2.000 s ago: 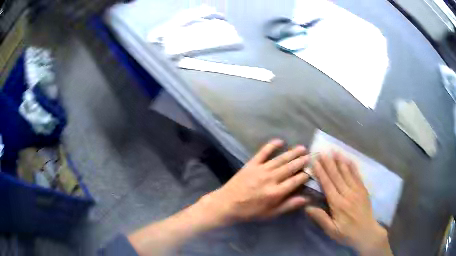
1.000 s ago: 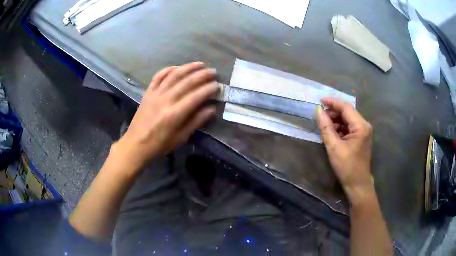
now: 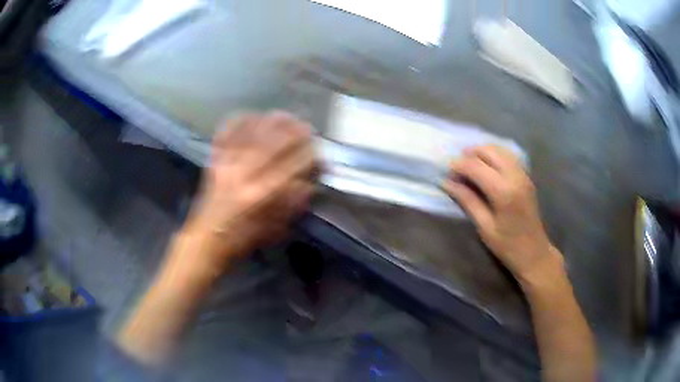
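A white to pale-blue fabric piece (image 3: 417, 199) lies on the grey table, with cream interlining (image 3: 388, 136) on it. A narrow grey folding template (image 3: 380, 162) lies lengthwise across the middle. My left hand (image 3: 261, 171) is blurred, with curled fingers at the template's left end; whether it grips that end cannot be told. My right hand (image 3: 496, 190) has its fingers bent onto the right part of the fabric and template, and its fingertips are partly hidden.
A blurred pile of white strips (image 3: 149, 26) lies at the upper left. White sheets (image 3: 406, 15) are at the top. A beige interlining stack (image 3: 526, 60) lies upper right. The iron (image 3: 660, 268) stands at the right edge. A blue bin (image 3: 52, 317) is on the floor at left.
The template came into view laid across the fabric after both hands had been flat by it. Since one second ago, my left hand has shifted slightly and my right fingers have moved a little left.
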